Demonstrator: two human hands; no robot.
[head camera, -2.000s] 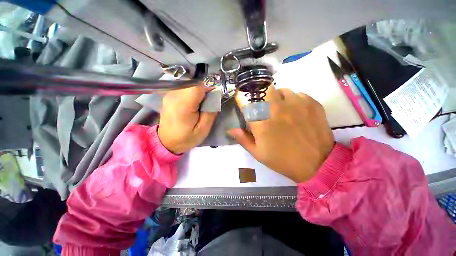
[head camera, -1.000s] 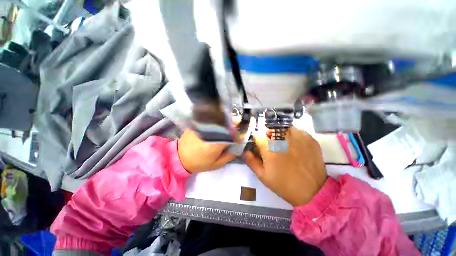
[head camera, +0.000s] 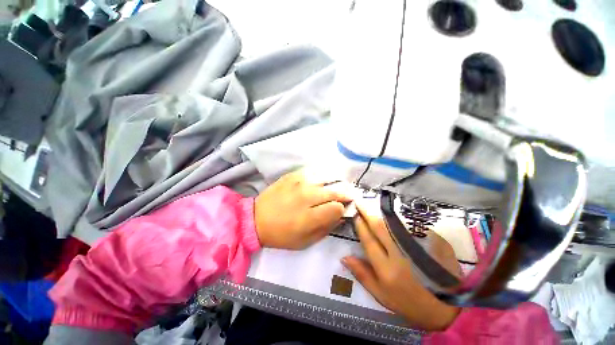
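Light-grey fabric (head camera: 195, 128) lies heaped to the left of the machine head, with one edge reaching the needle area. My left hand (head camera: 297, 210) is at the needle area, its thumb and index finger pinching a small light piece of the cloth (head camera: 350, 210). My right hand (head camera: 398, 276) lies just right of it, fingers stretched towards the same spot and partly hidden behind the metal guard. Its fingertips rest beside the pinched cloth; whether they grip it cannot be seen. The needle is hidden behind the hands and machine parts.
The white machine head (head camera: 418, 87) fills the upper right. A shiny metal guard (head camera: 549, 215) looms at the right. A brown square (head camera: 341, 286) is on the table near the ruler (head camera: 297, 311). Pink and blue pens (head camera: 480, 236) and crumpled white material (head camera: 583, 296) are at the right.
The view has shifted, so more of the machine head and the grey heap shows and the shiny guard now covers part of my right hand. Both hands stay together at the needle area.
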